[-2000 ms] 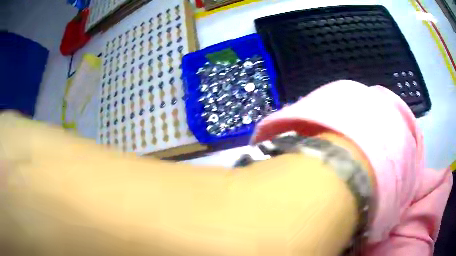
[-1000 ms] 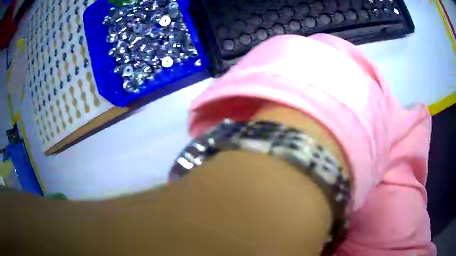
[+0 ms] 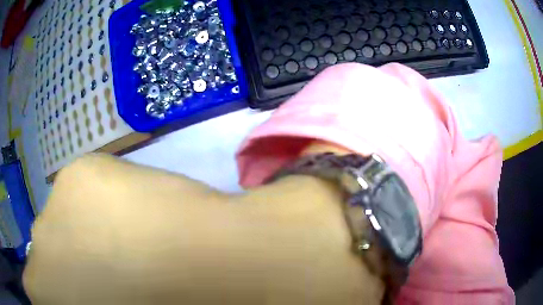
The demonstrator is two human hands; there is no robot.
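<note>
My right hand (image 3: 119, 232) is large and blurred at the lower left, very close to the camera. Its back shows, but its fingers are hidden or cut off, so its grip cannot be told. A metal-band watch and a pink sleeve are on this arm. My left hand is not in view. Beyond the arm, a blue bin (image 3: 124, 77) holds a heap of small silver metal parts (image 3: 178, 65). A green card (image 3: 162, 6) lies at its far end. The bin rests partly on the edge of the white fixture board (image 3: 59, 140).
A black pocket tray (image 3: 262, 98) is right of the bin, with several silver parts in its right corner pockets. A blue document holder (image 3: 21, 193) is at the left edge. Yellow tape (image 3: 524, 143) marks the white bench top at the right.
The view has shifted, so the board, bin and tray sit further left and higher than two seconds ago. My right wrist has turned, and the watch face now shows.
</note>
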